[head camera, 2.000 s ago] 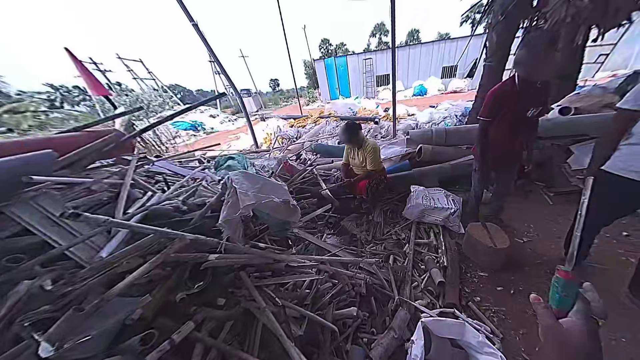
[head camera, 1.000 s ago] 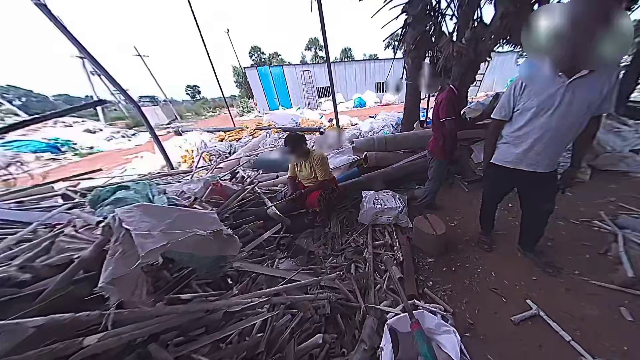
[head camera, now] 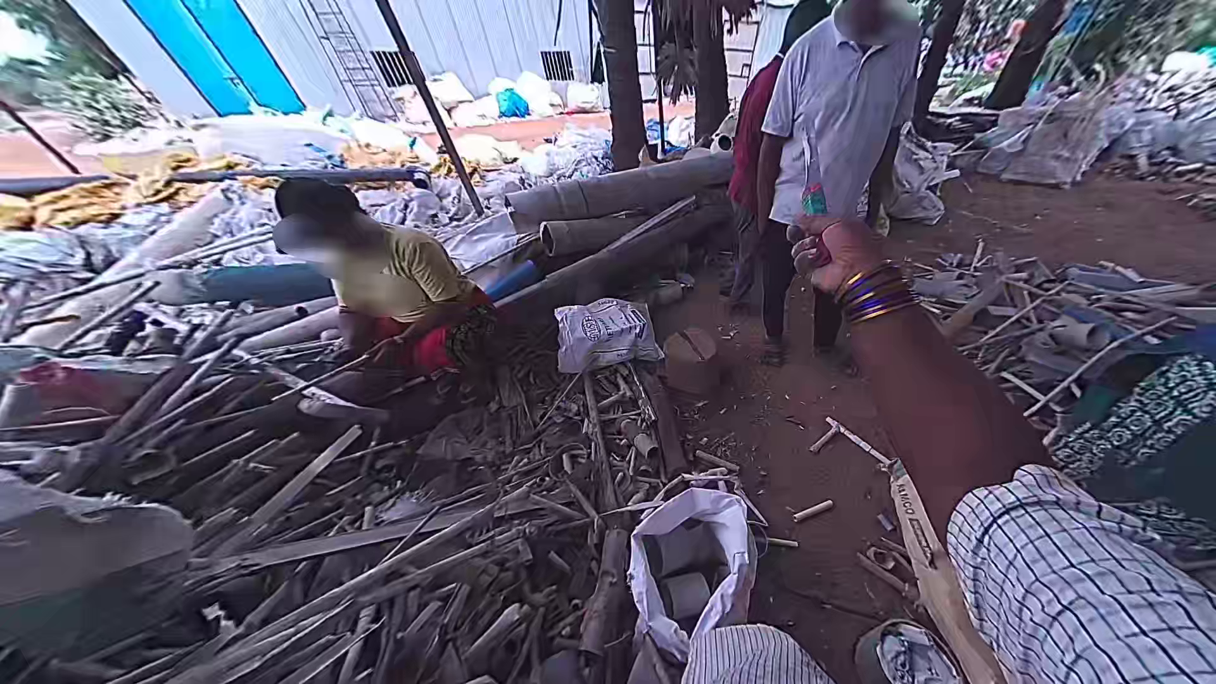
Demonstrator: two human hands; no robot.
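Note:
My right hand (head camera: 836,255), with metallic bangles on its wrist, is raised at the right of centre, closed round the green and red handle (head camera: 814,199) of a bladed tool. The thin blade points upward and is hard to make out against a person's pale shirt. My left hand is not in view; a striped cloth (head camera: 750,655), perhaps a sleeve, shows at the bottom edge. Below my right hand, an open white woven sack (head camera: 646,570) holds several cut pipe pieces (head camera: 686,594). Long thin pipes and sticks (head camera: 380,570) lie heaped left of the sack.
A person in a yellow top (head camera: 418,275) sits on the heap holding a stick. Two people stand beyond my right hand. A filled white sack (head camera: 606,334) lies near a round block (head camera: 692,361). Thick pipes (head camera: 617,195) lie behind; more scrap (head camera: 1073,323) is at right.
The view has swung right and down. My right hand, out of view one second ago while the tool showed over the open sack, is now raised with the handle in it.

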